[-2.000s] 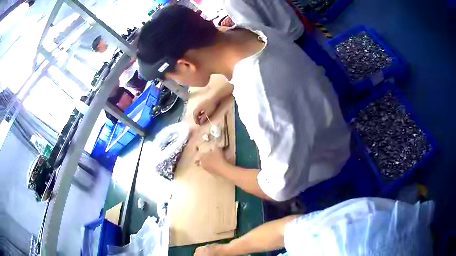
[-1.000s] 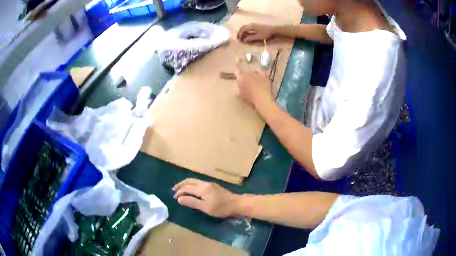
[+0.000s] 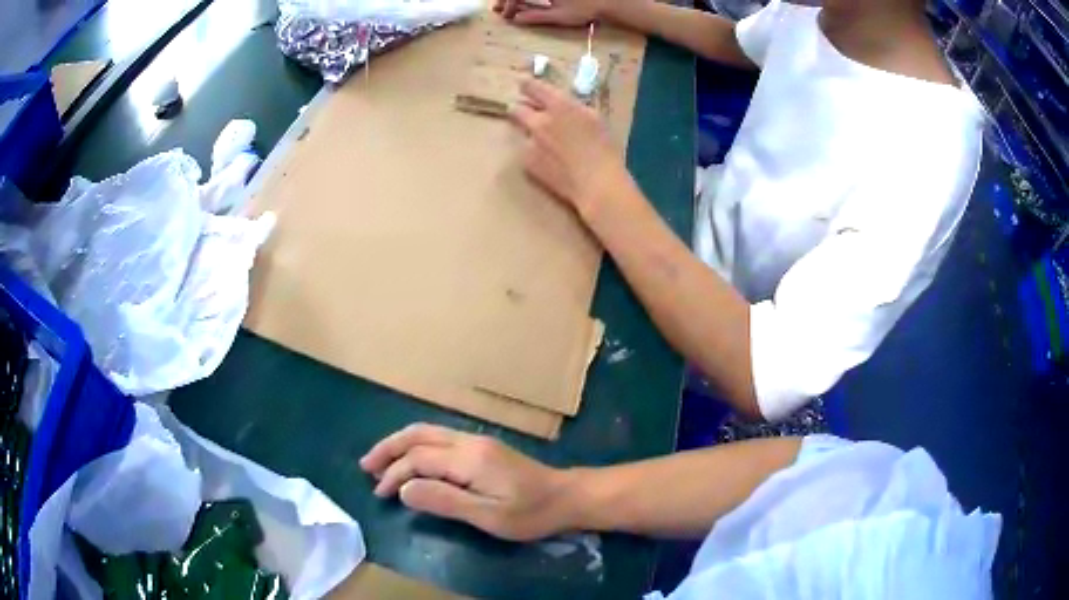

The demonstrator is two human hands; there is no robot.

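My right hand (image 3: 469, 481) rests palm down on the dark green bench top (image 3: 293, 399), just below the near end of a large tan cardboard sheet (image 3: 399, 234). Its fingers point left and are slightly bent and apart, with nothing visible in them. My left hand is not in view. Glossy dark-green parts (image 3: 199, 557) lie in a heap in a crumpled white liner (image 3: 322, 539) at the bottom left. The bottom edge cuts off the heap.
A neighbour's hand (image 3: 569, 147) rests on the sheet beside a small white bottle (image 3: 585, 76). A bag of glittery parts (image 3: 340, 41) stands at the top. Crumpled white plastic (image 3: 141, 281) and a blue crate (image 3: 70, 399) are at left.
The view has swung down towards the bench; the neighbour's head has left the picture. My right hand, low at the edge two seconds ago, now shows fully. The neighbour's near hand stays on the cardboard.
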